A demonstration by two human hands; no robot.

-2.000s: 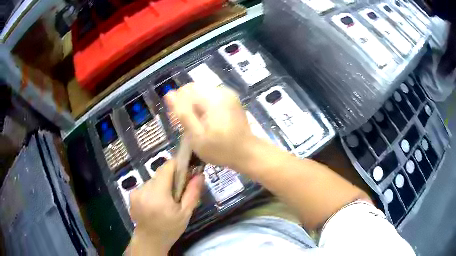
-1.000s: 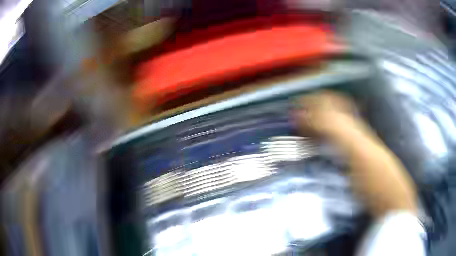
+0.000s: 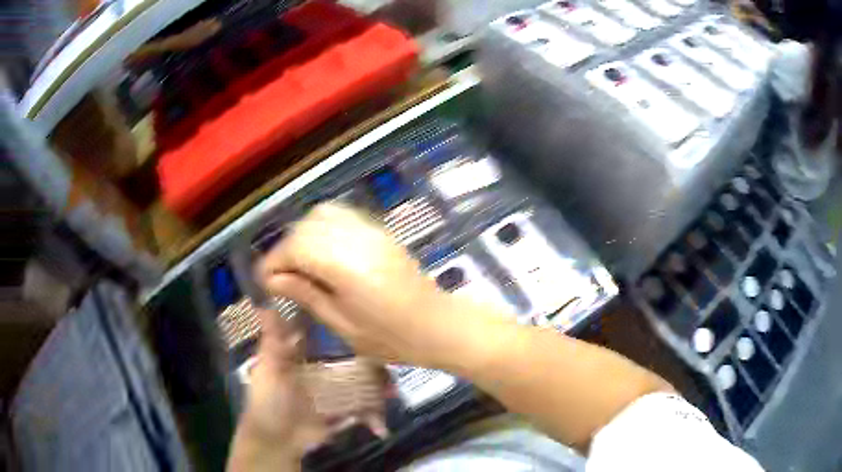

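The clear phone tray [image 3: 605, 288] lies in front of me, holding keypad phones. Back-row phones show blue screens and pale gold keys [image 3: 413, 221]; front-row phones at the right show white backs [image 3: 526, 253]. A white piece [image 3: 464, 177] lies at the back right pocket. My left hand [image 3: 277, 401], blurred, holds a keypad phone [image 3: 343, 385] over the tray's front left, screen and keys up. My right hand [image 3: 355, 281] is above and beside it with fingers curled, over the back-left pockets; whether it holds anything is hidden.
A red tray [image 3: 291, 111] stands beyond the bench's pale edge. A tall filled phone tray stack [image 3: 591, 129] stands at right, with a dark parts tray [image 3: 739, 304] below it. Grey cover trays [image 3: 92, 387] are at left. A white sleeve [image 3: 665, 438] covers my right forearm.
The view has swung and sharpened. My right hand has moved from the tray's back right to its left side. My left hand, out of view one second ago, now shows with a phone.
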